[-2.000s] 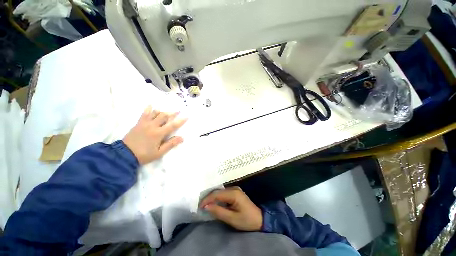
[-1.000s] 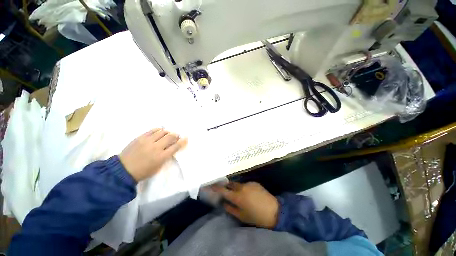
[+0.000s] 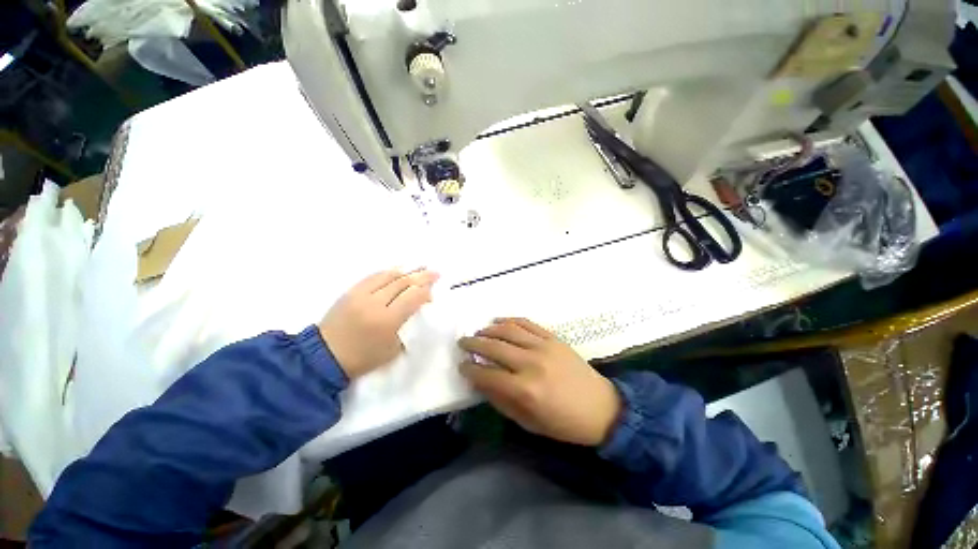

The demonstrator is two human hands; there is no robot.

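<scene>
White fabric [image 3: 257, 413] lies on the white table and hangs over its near edge; its outline blends into the table top. My left hand [image 3: 378, 320] lies on the fabric, fingers together, in front of the needle area. My right hand [image 3: 539, 379] is at the near table edge, with its fingertips on the fabric's right part; whether they pinch it is hard to tell. The presser foot and needle area [image 3: 420, 198] is beyond my left hand, under the left end of the off-white sewing machine [image 3: 579, 54].
Black shears [image 3: 670, 198] and slim metal snips [image 3: 611, 153] lie right of the needle. A clear plastic bag [image 3: 874, 220] with dark items is at table right. A tan card piece [image 3: 163, 252] lies at table left, near piled white fabric [image 3: 43, 311].
My right hand has come up from below the table edge onto the fabric. My left hand has shifted slightly right with the fabric, closer to my right hand. The fabric's hanging part has been raised.
</scene>
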